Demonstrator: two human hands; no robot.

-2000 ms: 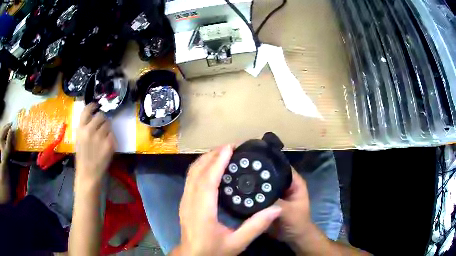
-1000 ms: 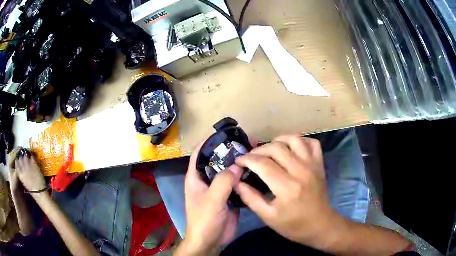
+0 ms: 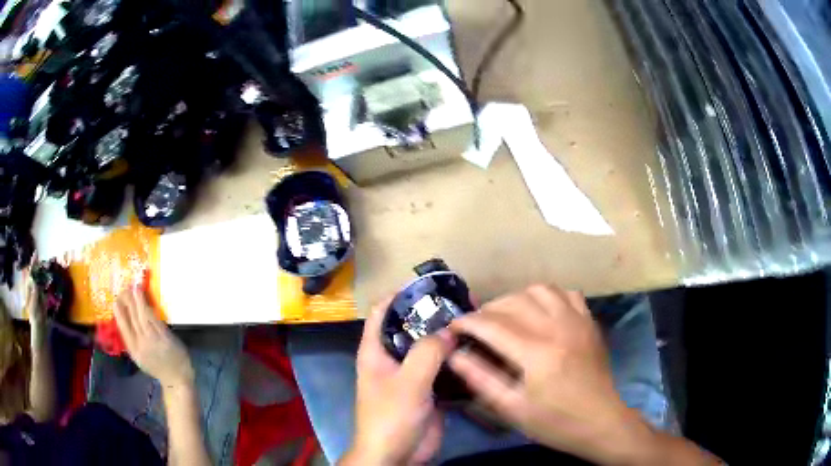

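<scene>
A round black camera housing [image 3: 421, 309] with a silvery circuit board inside is held open side up at the bench's front edge, above my lap. My left hand [image 3: 401, 387] grips it from the left, with the thumb over its rim. My right hand [image 3: 547, 364] is at its right side, blurred, fingertips at the board and over a dark part below. Whether the right fingers pinch something is hidden. Another black housing with a board [image 3: 314, 232] sits on the bench to the left.
A screw feeder [image 3: 387, 136] with cables stands at the back. A white paper strip [image 3: 547, 177] lies beside it. Clear ribbed trays [image 3: 738, 155] are at right. Dark camera units [image 3: 164, 196] pile up at left. Another person's hand [image 3: 150, 337] is near a red air gun [image 3: 109, 339].
The held housing has been turned from its lens-ring face to its open side, and my right hand has moved onto it. The other person's hands have moved, and the camera view has shifted.
</scene>
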